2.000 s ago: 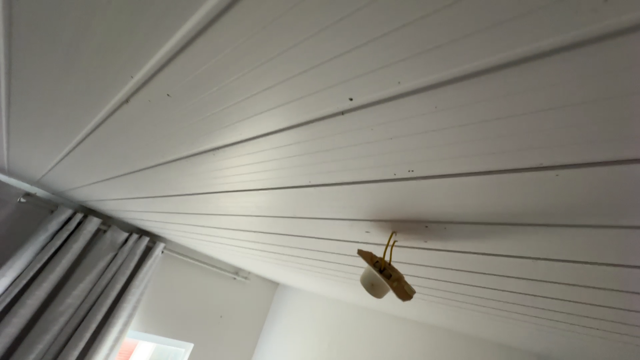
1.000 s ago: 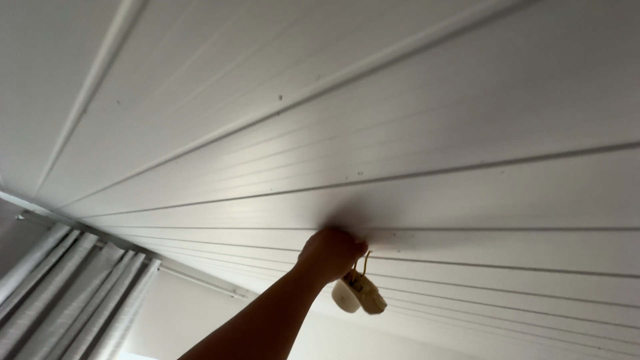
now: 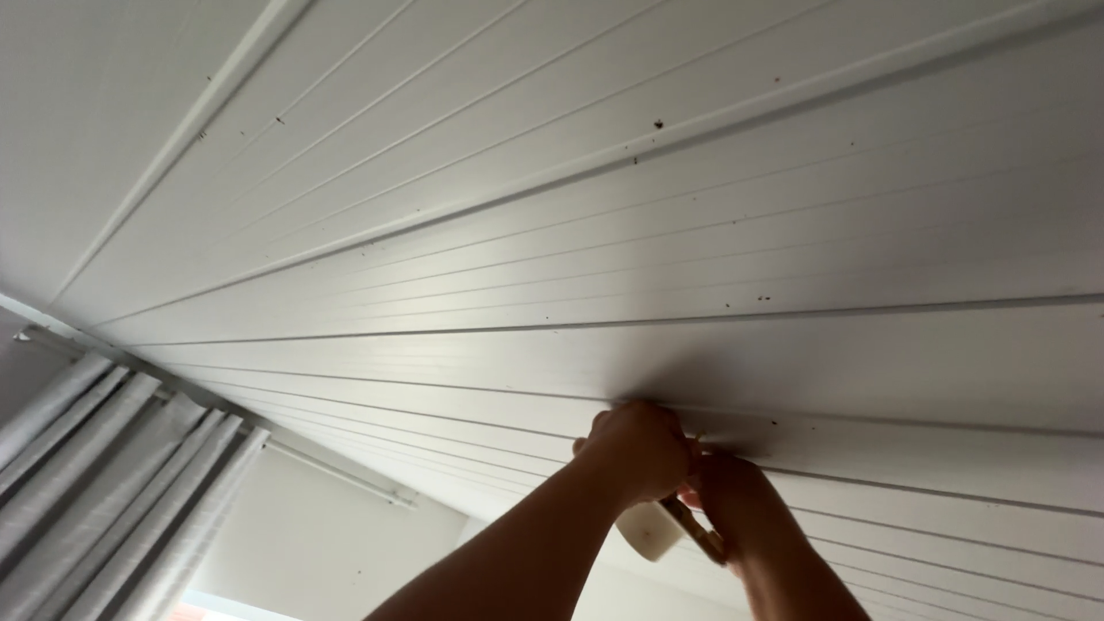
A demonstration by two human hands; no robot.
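Note:
Both my arms reach up to a light fitting that hangs by wires from the white panelled ceiling (image 3: 483,362). My left hand (image 3: 642,450) is raised against the ceiling at the wires, just above the fitting; its fingers are mostly hidden behind the hand. Close beside it on the right, my right hand (image 3: 720,487) is at the wires and the fitting's base (image 3: 703,535), its grip largely hidden. The pale rounded lamp part (image 3: 649,530) hangs below my left hand, tilted. A short bit of yellowish wire (image 3: 700,438) shows between the hands.
A grey curtain (image 3: 112,466) hangs at the lower left from a rod near the ceiling edge. A white rail (image 3: 341,473) runs along the pale wall (image 3: 293,535) beside it. Small dark specks dot the ceiling panels.
Two seconds ago the fitting hung alone. One second ago my left hand was at its wires; now my right hand has come up beside it.

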